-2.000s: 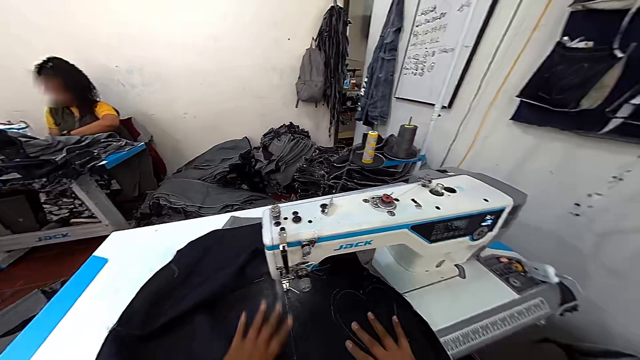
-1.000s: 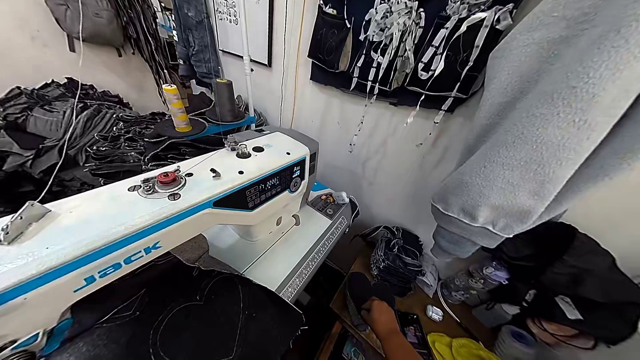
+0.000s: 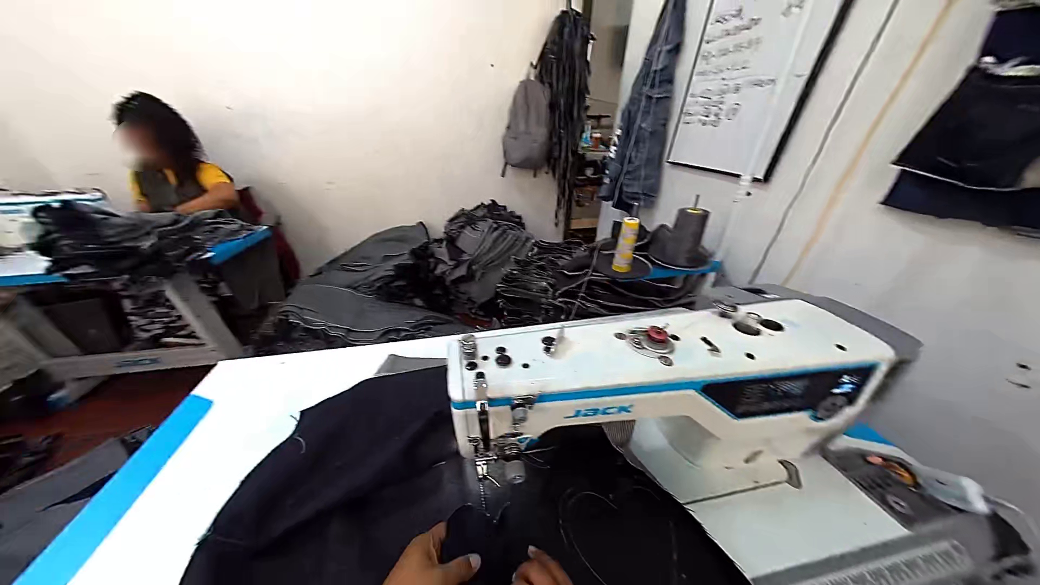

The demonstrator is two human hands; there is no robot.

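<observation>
A white Jack sewing machine (image 3: pixel 650 357) stands on the table, its presser foot (image 3: pixel 485 465) over a large dark denim piece (image 3: pixel 366 455) with light curved marks. My left hand (image 3: pixel 435 561) holds a small dark fabric piece (image 3: pixel 471 536) between thumb and fingers, just in front of the presser foot. My right hand (image 3: pixel 542 567) rests with bent fingers on the denim, right of the small piece; its lower part lies beyond the frame edge.
Thread cones, one yellow (image 3: pixel 626 244) and one dark (image 3: pixel 689 237), stand behind the machine. Stacked dark fabric (image 3: pixel 366 284) lies beyond the table. A person (image 3: pixel 175 162) sits at another machine at left. A ruler strip (image 3: pixel 894 569) lies at the lower right, and a whiteboard (image 3: pixel 743 89) hangs on the wall.
One second ago a hand was on a dark thing on a shelf at right; now both hands are before the presser foot, the left with a small dark piece. The view has swung back left.
</observation>
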